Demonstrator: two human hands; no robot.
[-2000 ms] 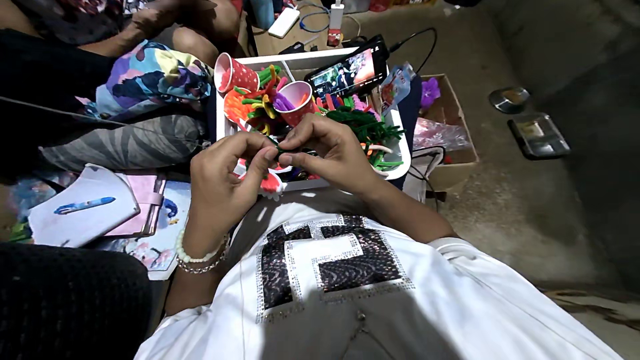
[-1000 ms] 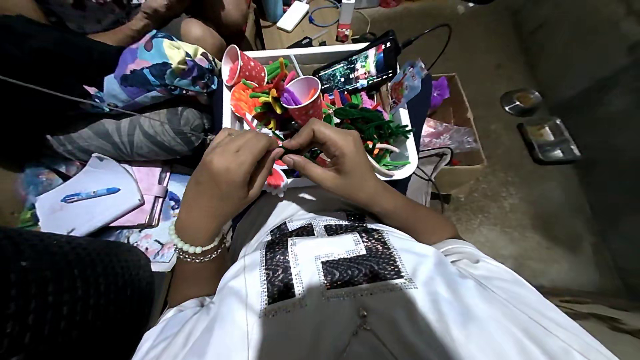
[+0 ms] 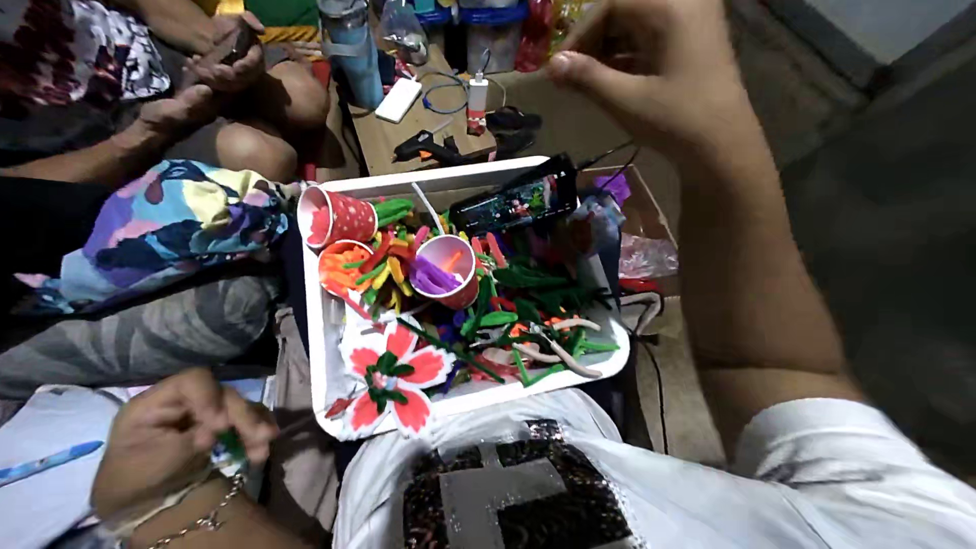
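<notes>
At the lower left, my left hand point(image 3: 187, 438) curls its fingers around a small green piece, blurred. My right hand point(image 3: 640, 72) is raised at the upper right, thumb and fingers bent toward each other; whether something thin is between them cannot be seen. Between the hands, a white tray point(image 3: 314, 358) rests on my lap. It holds loose fuzzy pipe-cleaner pieces point(image 3: 534, 278), a red paper cup point(image 3: 352, 219) lying on its side, another cup point(image 3: 457, 293) with purple pieces and a cup of orange pieces point(image 3: 343, 267). A red and white flower point(image 3: 396, 374) with a green centre lies at the tray's near left corner.
A lit phone point(image 3: 518, 204) leans at the tray's far right. Beyond are a glue gun point(image 3: 427, 146), a white power bank point(image 3: 399, 101) and cables. A cardboard box point(image 3: 648, 206) stands at right. Another person's hands point(image 3: 221, 69) are at upper left; a pen point(image 3: 49, 463) lies on paper.
My hands were together over the tray's near edge. They are now apart: the left has moved down and left, the right up and away. The view has shifted too.
</notes>
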